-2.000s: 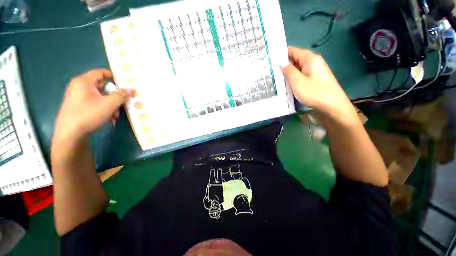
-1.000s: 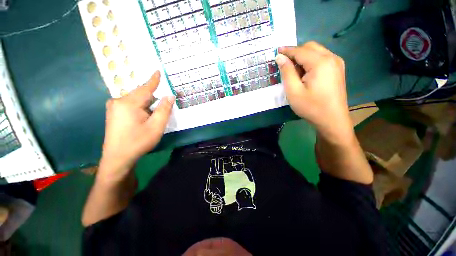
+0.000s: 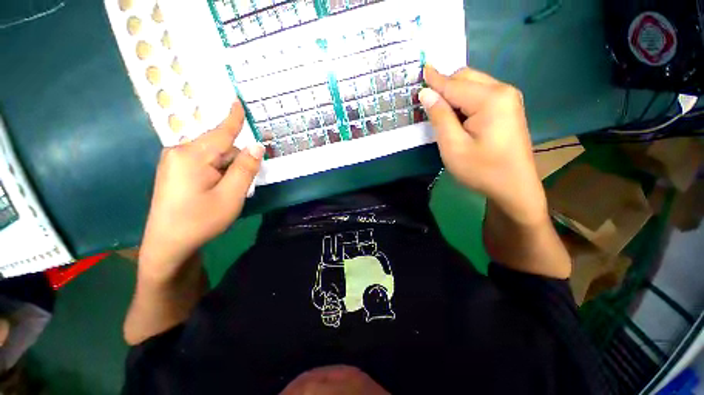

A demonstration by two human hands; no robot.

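A green-edged PCB panel [image 3: 340, 108] with rows of small modules lies over a white carrier tray [image 3: 301, 171] at the bench edge. Glare whitens its middle rows. My left hand [image 3: 197, 193] pinches the panel's lower left edge between thumb and index finger. My right hand [image 3: 486, 139] pinches its right edge the same way. A small white piece shows beneath my left thumb. The tray has round tan holes along its left side. The top of the tray and panel is cut off by the picture's edge.
A second white tray [image 3: 35, 239] lies at the left. A black unit with a red-and-white label [image 3: 652, 38] stands at the upper right, cables below it. A teal handle [image 3: 545, 11] shows at the top. Brown cardboard [image 3: 598, 200] is on the floor at right.
Both hands moved from the tray's sides inward onto the panel's edges. The tray and panel shifted up and slightly left in the picture. The cutters are now mostly out of view.
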